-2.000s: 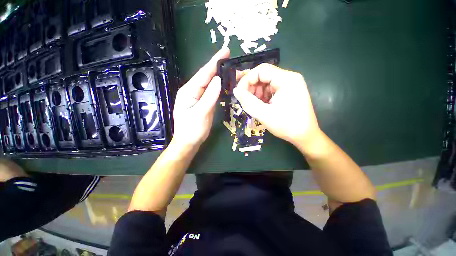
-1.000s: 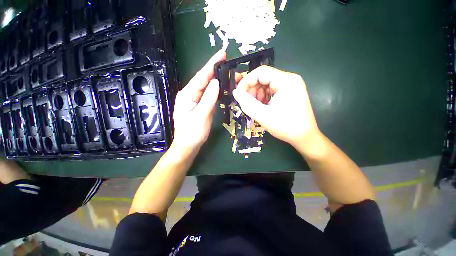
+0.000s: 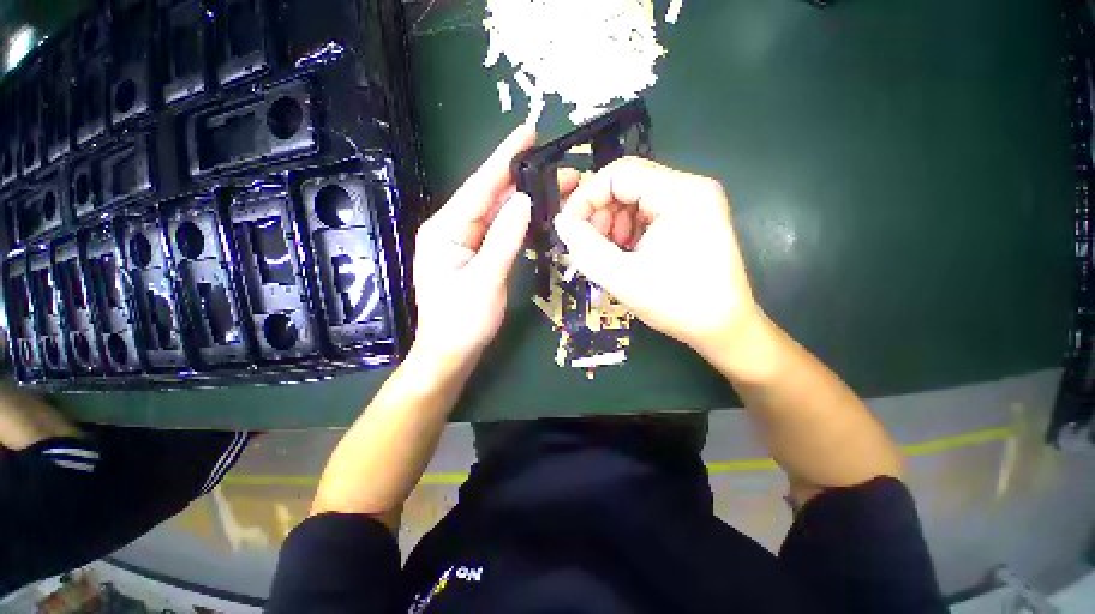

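Observation:
A black plastic frame (image 3: 543,206) with openings is held tilted over the green bench. My left hand (image 3: 471,254) grips its left side between thumb and fingers. My right hand (image 3: 658,240) is at the frame's opening with thumb and forefinger pinched together; the fingertips partly cover the frame, and I cannot tell whether they hold a small piece. A heap of mixed tan, white and dark small pieces (image 3: 591,326) lies under the frame, partly hidden. A heap of white small pieces (image 3: 574,50) lies beyond the frame.
A glossy black blister tray (image 3: 402,240) with parts in its pockets fills the left of the bench. A person's sleeve (image 3: 108,480) and arm are at the lower left. Black ridged trays (image 3: 1077,240) stand at the right edge. The bench's front edge runs before my body.
The frame has tilted a little more, its far right corner moving slightly left and away. Both hands stay nearly in place. The other person's arm at the lower left has shifted slightly.

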